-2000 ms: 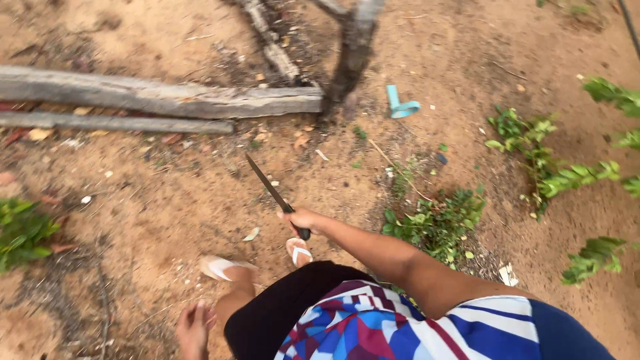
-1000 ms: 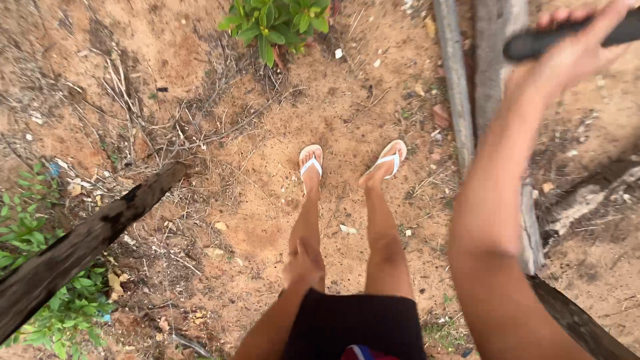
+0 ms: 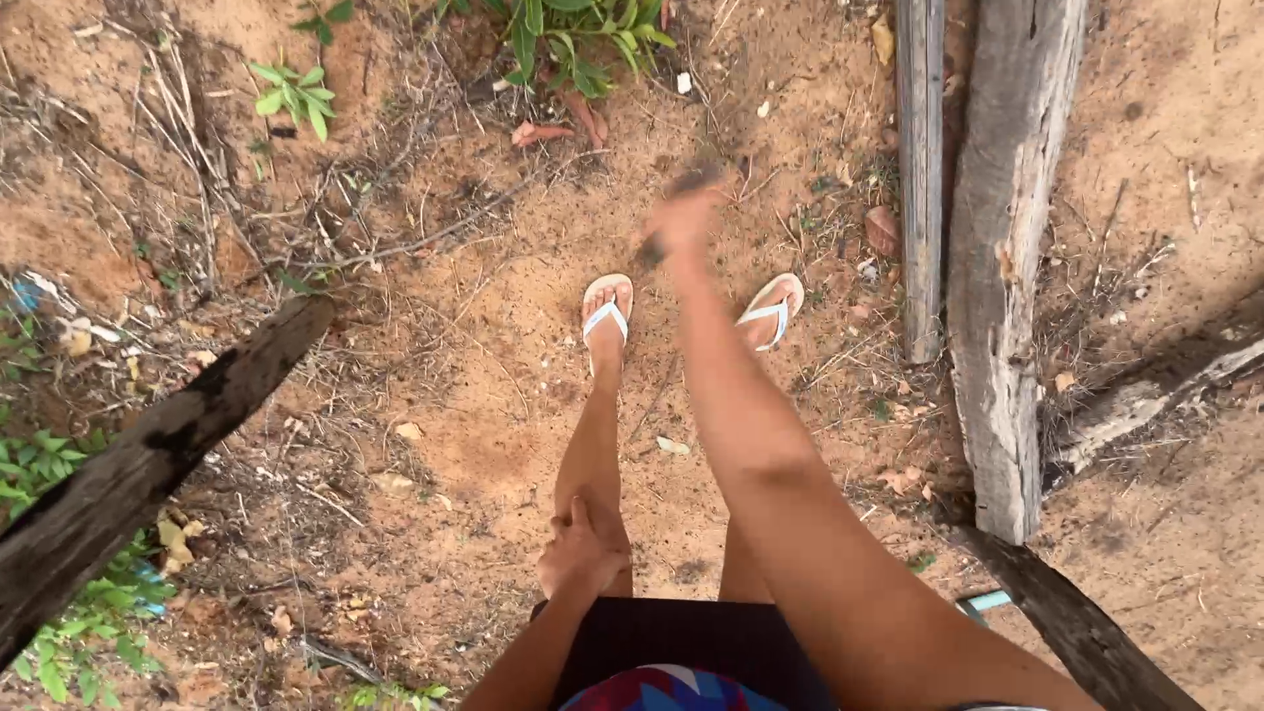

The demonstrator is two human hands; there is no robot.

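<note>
My right hand (image 3: 683, 219) is stretched out over the ground ahead of my feet, blurred by motion, and closed on the dark handle (image 3: 650, 251) of a knife or machete. The blade is too blurred to make out clearly. My left hand (image 3: 581, 555) rests against my left leg near the knee, and no object shows in it. Both feet are on the sandy ground in white flip-flops (image 3: 604, 318), with my right arm passing between them in view.
Weathered planks (image 3: 1007, 257) lie at the right, beside a dark log (image 3: 1096, 632). A dark post (image 3: 168, 444) slants in from the left. A leafy shrub (image 3: 573, 39) grows ahead, and dry twigs (image 3: 434, 237) lie on the sand. A light-blue object (image 3: 987, 600) shows at lower right.
My right hand, at the upper right one second ago, has swung left and down to ahead of my feet, still holding the dark handle. My left hand remains by my leg.
</note>
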